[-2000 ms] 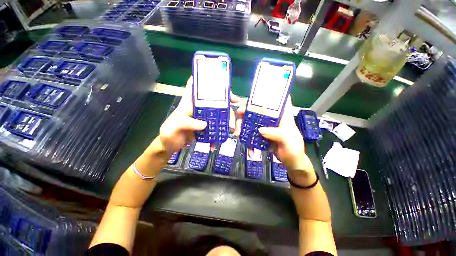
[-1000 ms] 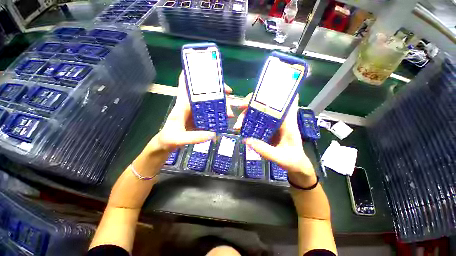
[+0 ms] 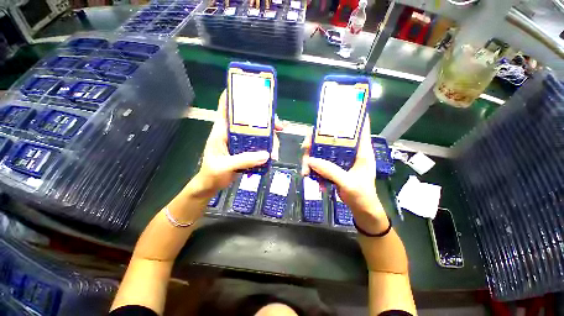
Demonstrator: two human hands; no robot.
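My left hand (image 3: 217, 157) holds a blue keypad phone (image 3: 250, 105) upright, its screen lit white, my thumb over its keys. My right hand (image 3: 357, 170) holds a second blue keypad phone (image 3: 341, 114), also lit white and tilted slightly right, thumb on the lower keys. Both phones are held above a clear blister tray (image 3: 232, 214), side by side and apart. Several blue phones with pale screens, such as this one (image 3: 277, 194), lie in the tray's near row. The tray's far part is mostly hidden by my hands.
A tall loaded tray stack (image 3: 145, 117) stands at left and another tray stack (image 3: 513, 191) at right. Right of the tray lie a separate blue phone (image 3: 382, 157), white slips (image 3: 420, 196) and a smartphone (image 3: 445, 237). A green conveyor belt (image 3: 204, 77) runs behind.
Both phones have come down a little and stand more upright. The right phone is less tilted. My left thumb has moved up onto the keys.
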